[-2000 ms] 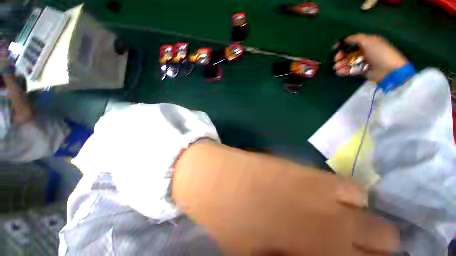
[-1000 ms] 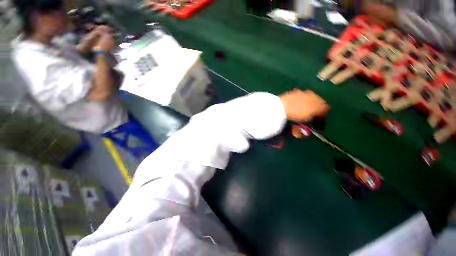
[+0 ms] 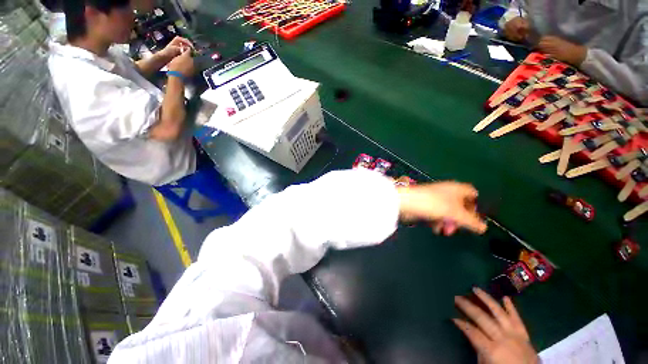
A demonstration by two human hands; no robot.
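My left hand reaches out over the mat in the middle, fingers curled and blurred. A dark patch and a small pinkish-red patch show at its fingers; whether it grips a unit is unclear. My right hand lies low at the right, palm down, fingers spread and empty. Just beyond its fingertips lie two red-cased units side by side, the nearer one and the farther one, with dark screens folded out to the left. More red units stand in a row beyond my left sleeve, partly hidden.
A beige keypad machine stands at upper left, a seated person beyond it. Red trays with wooden sticks lie at right and top. Two units lie far right. A written sheet is at lower right. Another person's hands show top right.
The view has swung up and left since the earliest frame. My right hand has come back into view, open. A second unit now lies beside the one near it. My left hand stays over the row's end.
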